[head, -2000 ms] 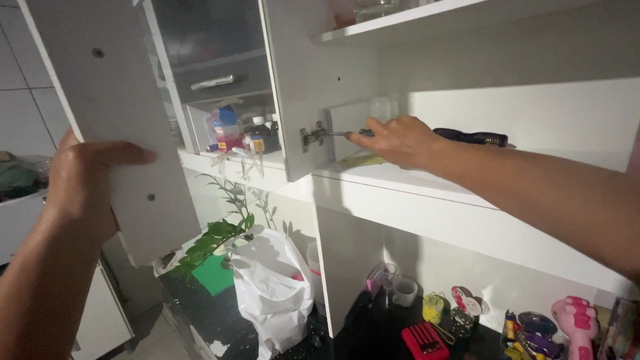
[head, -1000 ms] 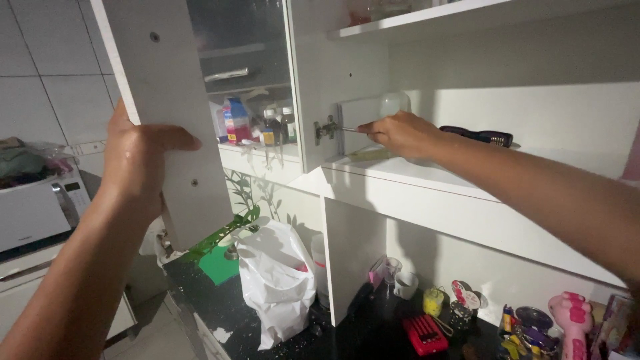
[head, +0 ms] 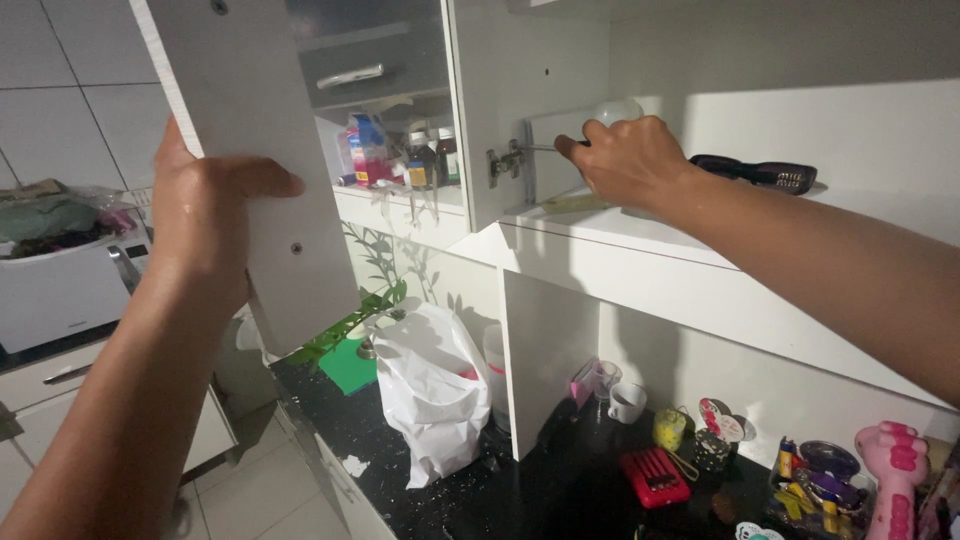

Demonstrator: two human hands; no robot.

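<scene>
My left hand [head: 214, 202] grips the edge of a white cabinet door panel [head: 247, 97], thumb on the face that bears screws. My right hand [head: 626, 157] holds a screwdriver [head: 546, 147]; its handle is mostly hidden in the fingers. The shaft points left to a metal hinge [head: 505, 161] on the white cabinet's side panel [head: 487, 97], and its tip is at or very near the hinge. Behind the right wrist a dark hairbrush [head: 780, 177] lies on the shelf. A rounded translucent object [head: 619, 111] stands behind the hand.
Below, a black countertop [head: 450, 517] holds a white plastic bag [head: 431, 397], a green board [head: 349, 367], a white cup [head: 627, 401], a red object [head: 654, 477] and a pink figure-shaped item [head: 892, 465]. Medicine bottles [head: 421, 161] stand behind the glass door. A microwave [head: 67, 292] is at left.
The view has shifted left, bringing the microwave into sight. My left hand still grips the door panel, and my right hand keeps the screwdriver at the hinge.
</scene>
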